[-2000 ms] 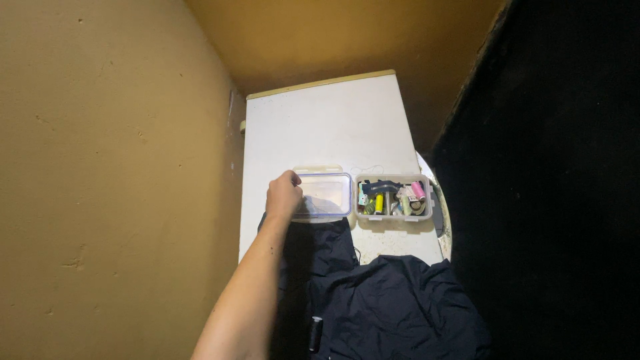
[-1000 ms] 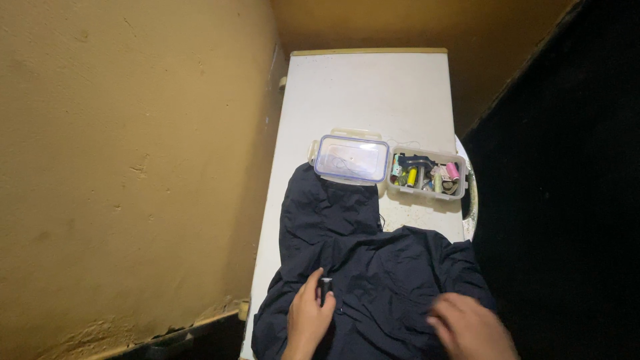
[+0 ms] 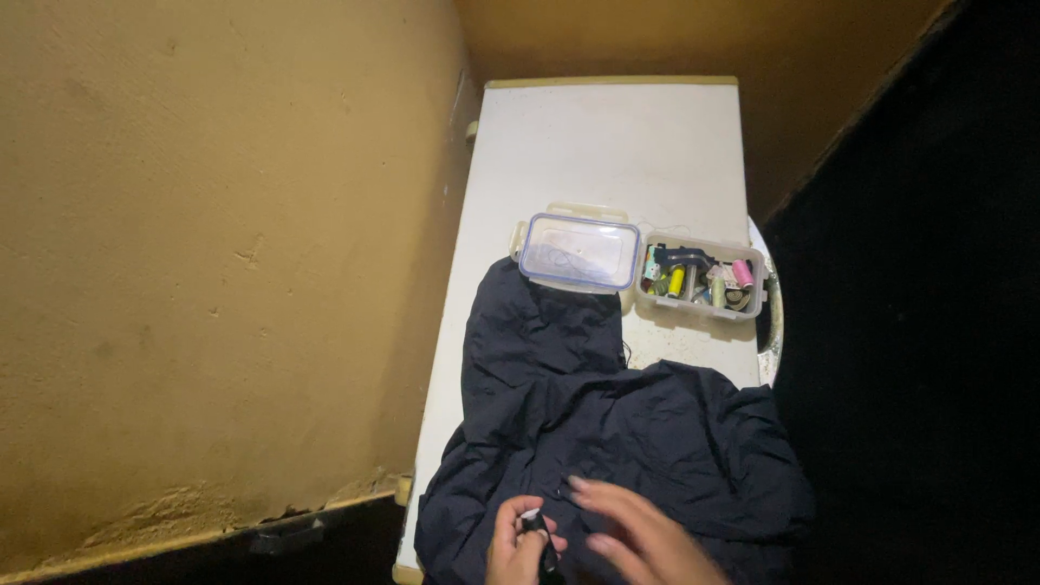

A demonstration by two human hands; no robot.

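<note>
My left hand (image 3: 520, 543) is closed on a small black spool with a whitish end (image 3: 538, 532), near the bottom of the view. Just right of it, my right hand (image 3: 642, 532) is slightly blurred, thumb and fingers apart, over the dark cloth; whether it holds a thread or needle cannot be seen. The dark cloth garment (image 3: 634, 422) lies crumpled under both hands. At its upper end rests a clear lid with a blue seal (image 3: 578, 252). Beside the lid is a clear plastic box (image 3: 703, 310) with a yellow thread spool (image 3: 676, 282), a pink thread spool (image 3: 743, 274) and other sewing items.
The white tabletop (image 3: 609, 146) stretches back to a brown wall. A rough tan wall (image 3: 227, 244) stands close on the left. A round pale rim (image 3: 772, 309) shows past the table's right edge, and darkness lies beyond it.
My right hand has moved left, closer to my left hand. My left hand, two seconds ago at the lid or not distinguishable, now holds the black spool low over the cloth.
</note>
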